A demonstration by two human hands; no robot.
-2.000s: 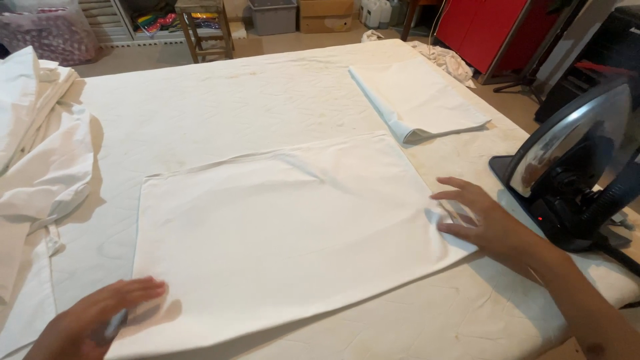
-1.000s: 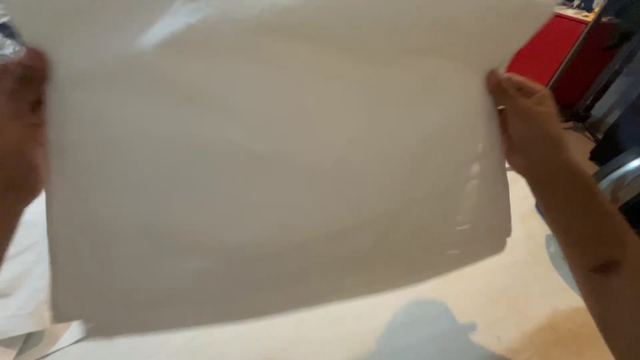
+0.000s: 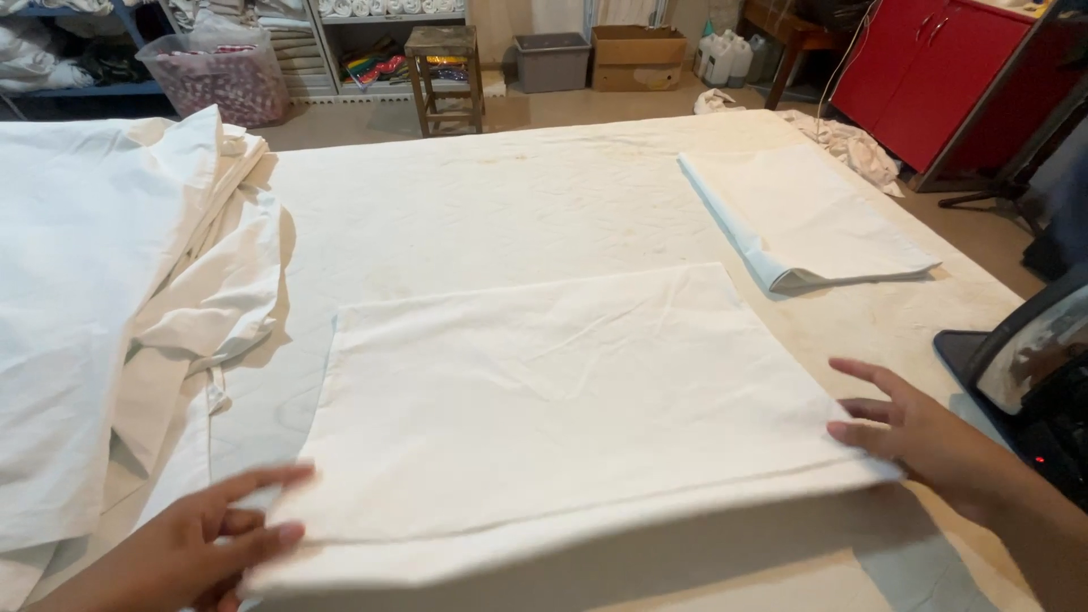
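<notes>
A white folded cloth (image 3: pixel 544 399) lies across the near middle of the padded table, its near edge lifted a little with a shadow beneath. At its near left corner is my left hand (image 3: pixel 225 540), blurred, fingers spread; whether it grips the fabric cannot be told. My right hand (image 3: pixel 905 433) is at the near right corner, fingers apart, the thumb and fingertips by the cloth's edge; a grip there is unclear. Farther back on the right lies another folded white cloth (image 3: pixel 816 212). A clothes iron (image 3: pixel 1033 365) rests at the right edge, beyond my right hand, with a small red light.
A heap of white fabric (image 3: pixel 93 323) covers the table's left side. Behind the white-covered table (image 3: pixel 476 204) stand a wooden stool (image 3: pixel 442 76), a plastic tub of fabric (image 3: pixel 223 81), a grey bin (image 3: pixel 552 64), a cardboard box (image 3: pixel 637 58) and a red cabinet (image 3: pixel 943 76).
The cloth was flat on the table, then held up between both hands, and now lies on the table again with its near edge raised. Both hands have come down with it.
</notes>
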